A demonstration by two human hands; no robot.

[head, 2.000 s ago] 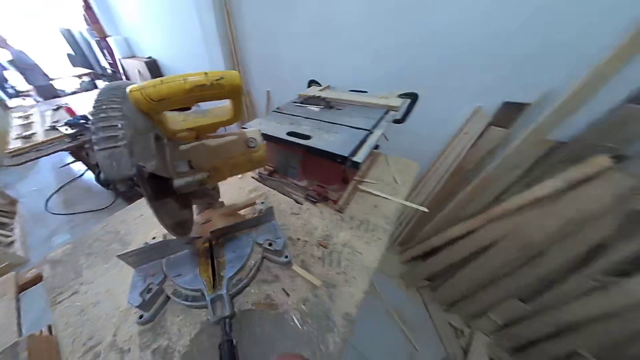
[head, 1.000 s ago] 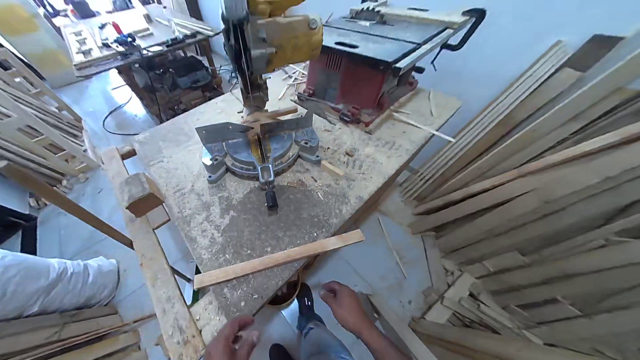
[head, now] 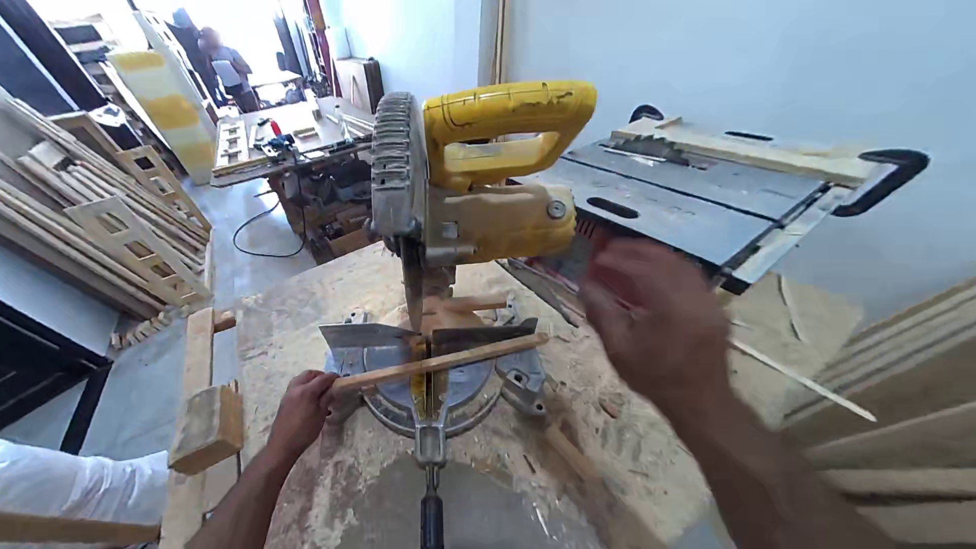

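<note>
My left hand (head: pixel 303 408) pinches the left end of a thin wooden strip (head: pixel 450 358), which lies slantwise over the base of a miter saw, in front of its fence (head: pixel 484 335). The saw's yellow handle (head: pixel 511 126) is up, with the blade (head: pixel 412 286) raised above the strip. My right hand (head: pixel 656 313) is blurred, in the air to the right of the saw's motor housing (head: pixel 503 221); its fingers' pose is unclear. A short wood offcut (head: pixel 473 303) lies behind the fence.
A table saw (head: pixel 686 187) with a clamped wooden board stands behind at right. Boards (head: pixel 907 381) lean at far right. A wooden block (head: pixel 207 428) sits on a beam at left. Wooden frames (head: pixel 130 236) lean farther left. A person (head: pixel 229 72) stands far back beside a workbench (head: pixel 282 130).
The strip, lying across the bench's front part a second ago, is now at the saw in my left hand. My right hand has come up from low in view to beside the saw.
</note>
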